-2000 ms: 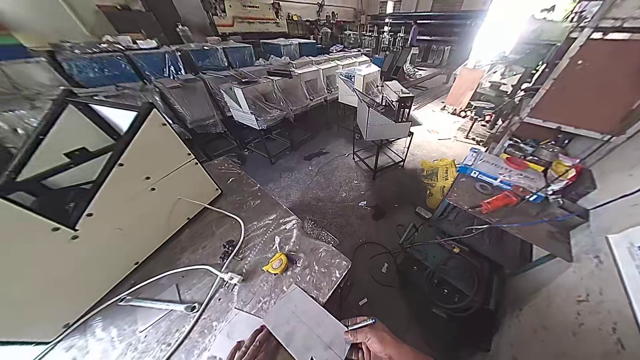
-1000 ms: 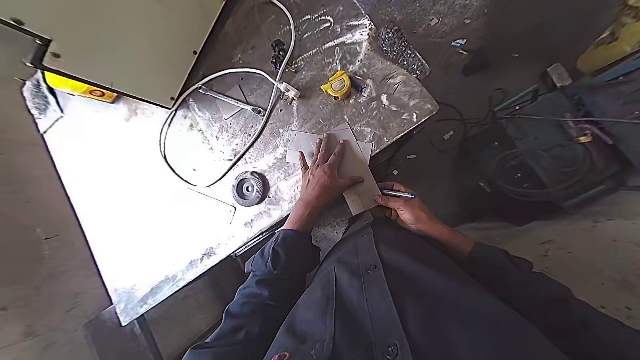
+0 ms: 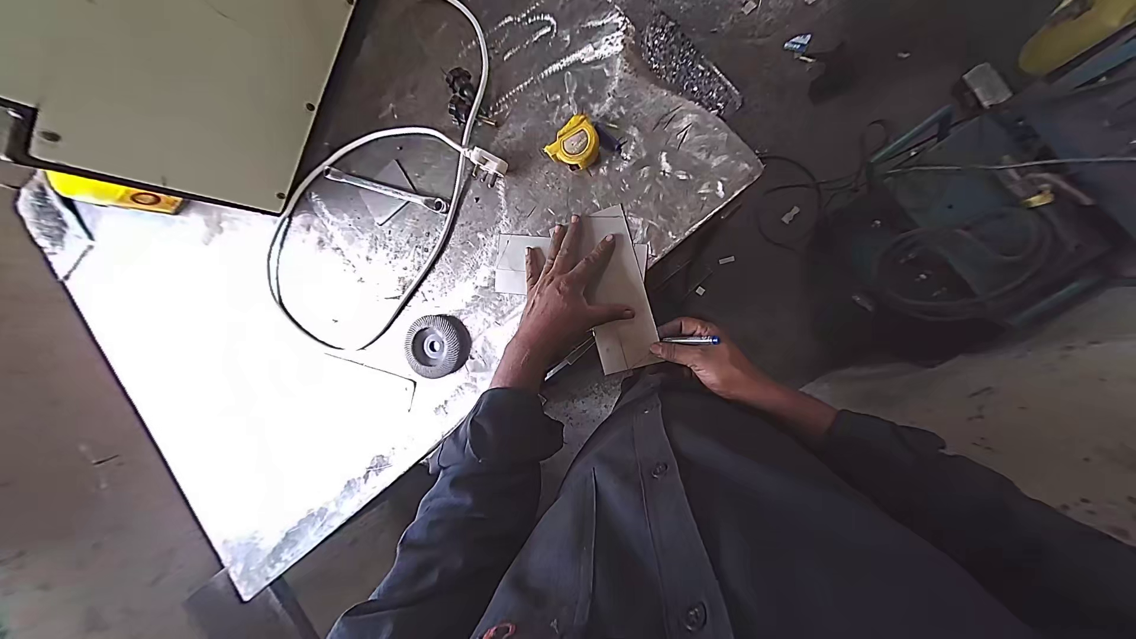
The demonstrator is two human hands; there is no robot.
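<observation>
My left hand (image 3: 564, 297) lies with spread fingers on a pale rectangular sheet (image 3: 626, 275), pressing it over another pale sheet (image 3: 516, 264) at the metal table's edge. The upper sheet's near end sticks out past the edge. A pen with a blue end (image 3: 697, 340) is held in my right hand (image 3: 701, 355), whose thumb and finger touch the sheet's near right corner. Pencil-thin lines cross the sheets. A yellow tape measure (image 3: 575, 144) rests beyond my left hand.
On the metal table (image 3: 701, 191) are a white cable with a plug (image 3: 486, 161), a wrench (image 3: 386, 189), a ridged black wheel (image 3: 437, 346) and a small dark part (image 3: 460, 93). A cream panelled cabinet (image 3: 177, 89) stands at the upper left. Cables and a dark machine (image 3: 967, 231) are at right.
The view swung down to the table between the first and second frames. My left hand, at the sheet's near end first, lies flat across the sheets in the later frames.
</observation>
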